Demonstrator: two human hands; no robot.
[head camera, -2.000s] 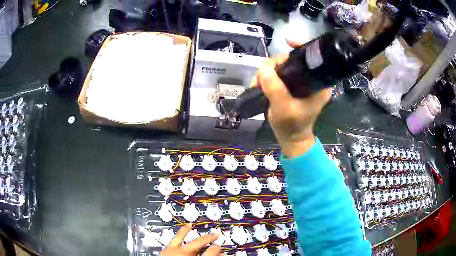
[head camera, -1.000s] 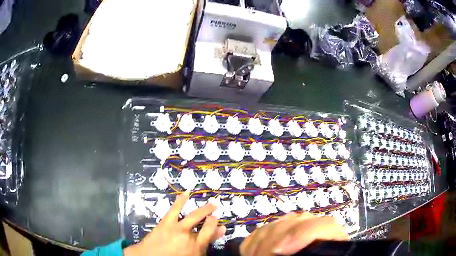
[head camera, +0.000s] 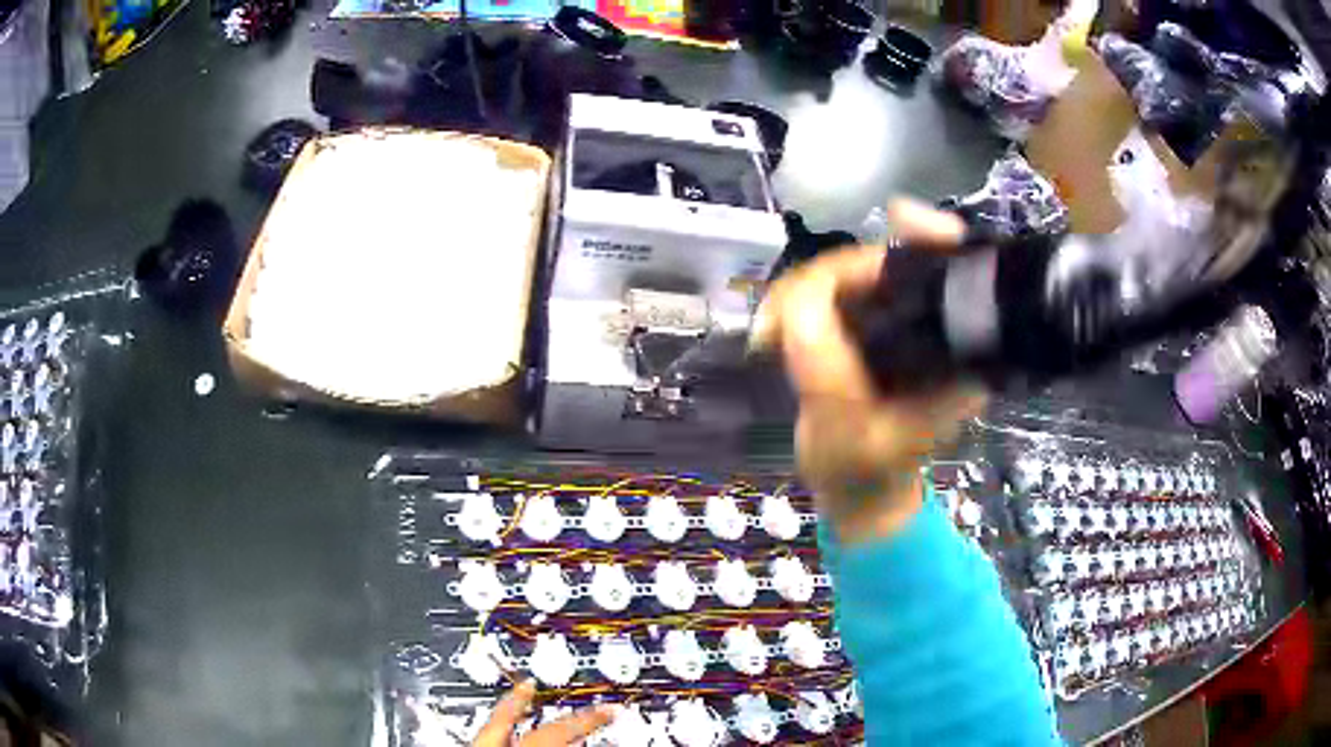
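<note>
My right hand (head camera: 861, 387) grips the black electric screwdriver (head camera: 949, 314), held up at the right of the white screw feeder (head camera: 602, 321); both hand and tool are blurred. The screwdriver's tip is too blurred to make out. The clear blister tray (head camera: 413, 598) lies below, with rows of white plastic pieces (head camera: 619, 660) and red and yellow wires. My left hand (head camera: 543, 721) is at the bottom edge, cut off, with its fingers spread on the tray's lower rows. My right sleeve hides part of the tray.
A brown carton (head camera: 383, 394) filled with white stands left of the feeder. Similar filled trays lie at the far left (head camera: 37, 482) and the right (head camera: 1139, 562). Behind are black housings (head camera: 190, 256), bagged parts (head camera: 1007, 73) and a pink-purple bottle (head camera: 1223, 365).
Since one second ago, my right hand and screwdriver have risen from the tray's lower rows to beside the feeder. The camera view has tilted up. My left hand stays at the lower rows.
</note>
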